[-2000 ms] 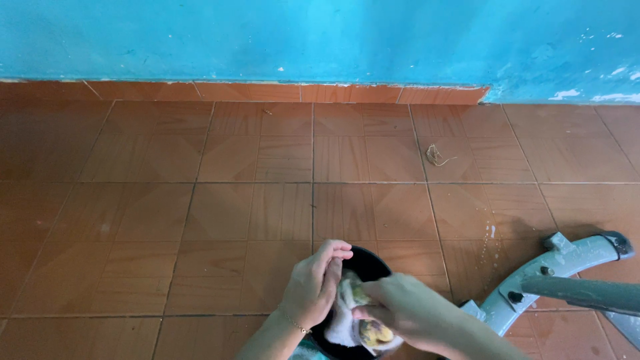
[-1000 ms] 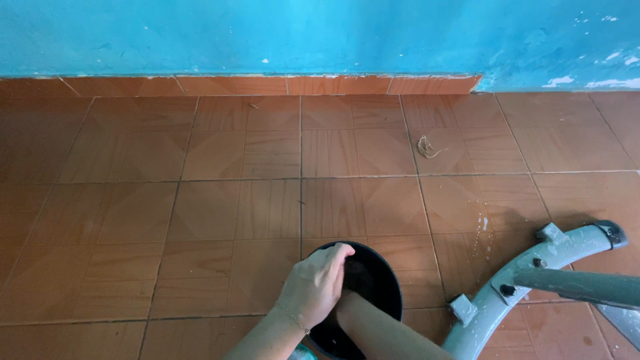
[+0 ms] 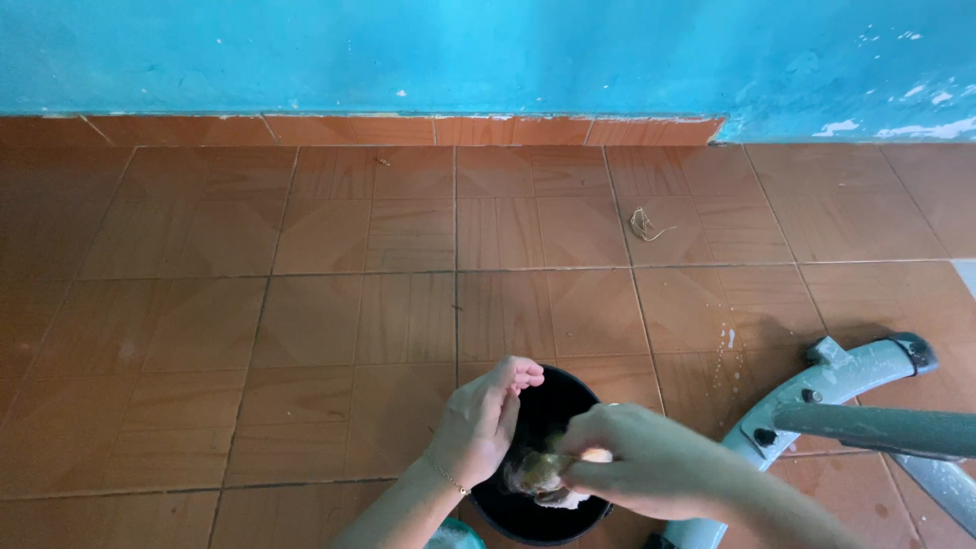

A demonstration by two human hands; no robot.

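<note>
A round black bucket stands on the tiled floor at the bottom centre. My left hand rests against its left rim, fingers curved and apart, with nothing visible in it; a thin bracelet circles the wrist. Over the bucket's right side, my right hand is closed on a wet, whitish and yellowish-brown soft item, perhaps a cloth or sponge; its exact kind cannot be told. The item hangs inside the bucket. Part of a teal container shows below my left wrist.
A grey-green metal frame with a curved foot and a bar lies close at the right. Whitish drops spot the floor beside it. A small tangle of dry fibre lies farther off. Beyond runs a blue wall with a tiled skirting.
One second ago my right hand was down inside the bucket; now it is raised higher with the wet item in its fingers. My left hand has stayed at the bucket's left rim.
</note>
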